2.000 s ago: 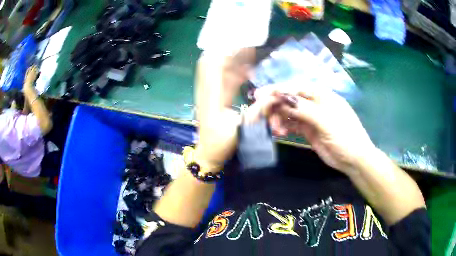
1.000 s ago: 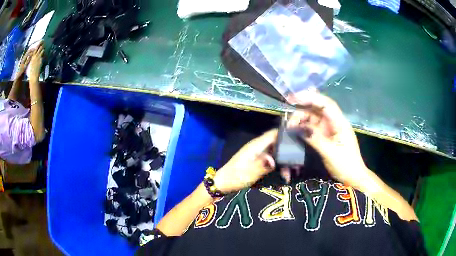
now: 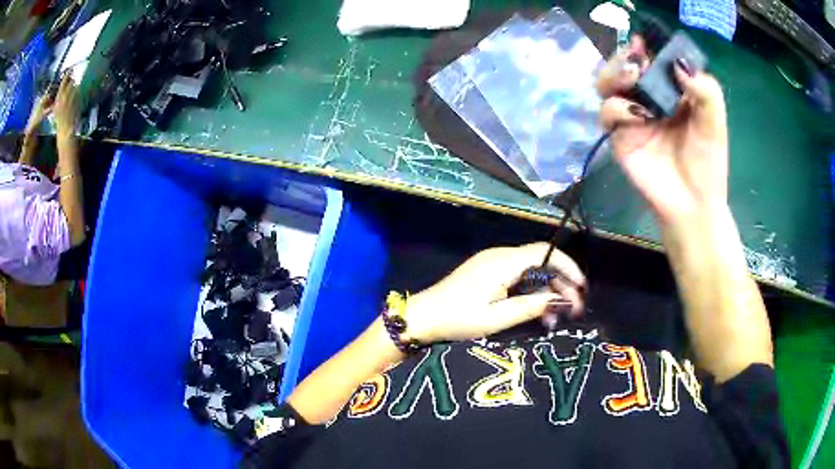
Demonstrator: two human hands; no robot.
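My right hand [image 3: 673, 128] holds a black power adapter [image 3: 666, 75] up over the right part of the bench, its flat grey-black face showing. A thin black cord [image 3: 586, 174] runs down from it over the bench edge. My left hand [image 3: 513, 289] is low in front of my shirt, its fingers closed round the bundled lower part of the cord. Clear plastic bags [image 3: 549, 101] lie fanned on a dark pad [image 3: 449, 119] on the bench, left of my right hand.
A black heap of loose adapters [image 3: 183, 55] lies on the green bench [image 3: 302, 101] at left. A large blue tub [image 3: 137, 302] holding adapters stands below the edge. A white sheet stack [image 3: 403, 14] is at the back. A co-worker's arm [image 3: 66, 165] is at far left; a green bin [image 3: 806, 366] is at lower right.
My right hand has lifted the adapter up and right from in front of my shirt, stretching the cord between my hands. My left hand stays low, now on the cord.
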